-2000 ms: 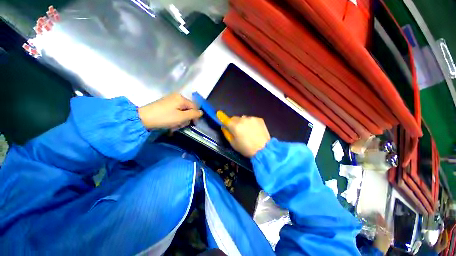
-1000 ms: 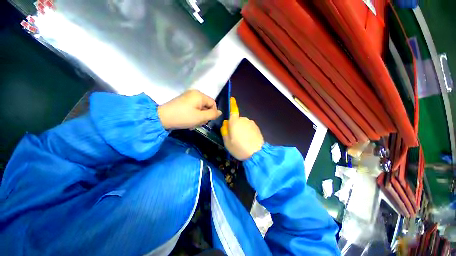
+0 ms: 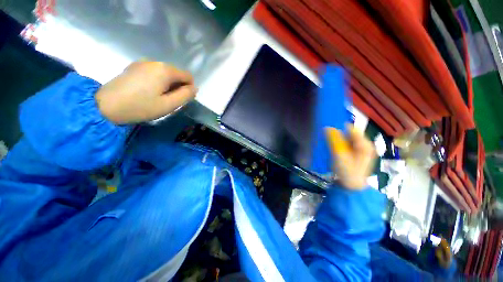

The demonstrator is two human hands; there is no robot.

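A black display panel [image 3: 270,104] lies on the white mat [image 3: 220,82]. My right hand [image 3: 353,157], blurred, with yellow-orange finger cots, holds a flat blue squeegee [image 3: 330,113] over the panel's right part. Whether the blade touches the panel I cannot tell. My left hand [image 3: 146,92] is off the panel's left side, in front of the clear film sheets, with its fingers curled together. A thin bright edge shows under it, but I cannot tell if it holds anything.
Red foam trays [image 3: 358,60] are stacked behind the mat. Clear film sheets [image 3: 160,33] with red-and-white tabs lie at the left. White wipes [image 3: 392,168] lie at the right. Another person's hand [image 3: 443,253] shows at the lower right. A crumpled clear bag [image 3: 300,212] is near my lap.
My right hand has moved right with the blue squeegee, whose broad face now shows. My left hand has moved left, away from the panel's left edge.
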